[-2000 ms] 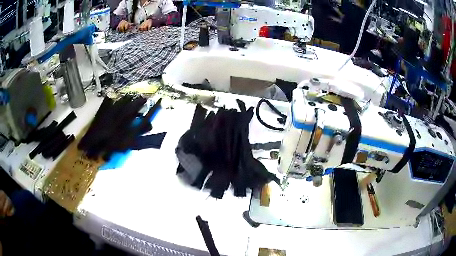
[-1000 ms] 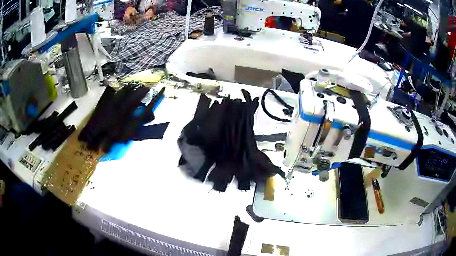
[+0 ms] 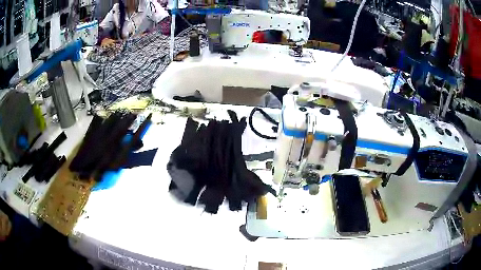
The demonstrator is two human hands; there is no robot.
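A ragged bundle of narrow black fabric strips lies on the white table left of the needle area, with a grey patch on its left side. A neater black strip pile lies further left, over a blue sheet and brown cardboard. Short black pieces lie at the far left. A small blurred patch of skin with a dark sleeve is cut off at the lower left edge; I cannot tell if it is my left hand. My right hand is out of the picture.
The white sewing machine stands at right, with a black phone and a thin orange-brown tool on its bed. A grey-green machine and steel flask stand left. A person sits behind checked cloth.
The view has shifted, so the table things sit further left and slightly lower. The black strip that showed at the bottom edge is out of sight. The piles look much the same.
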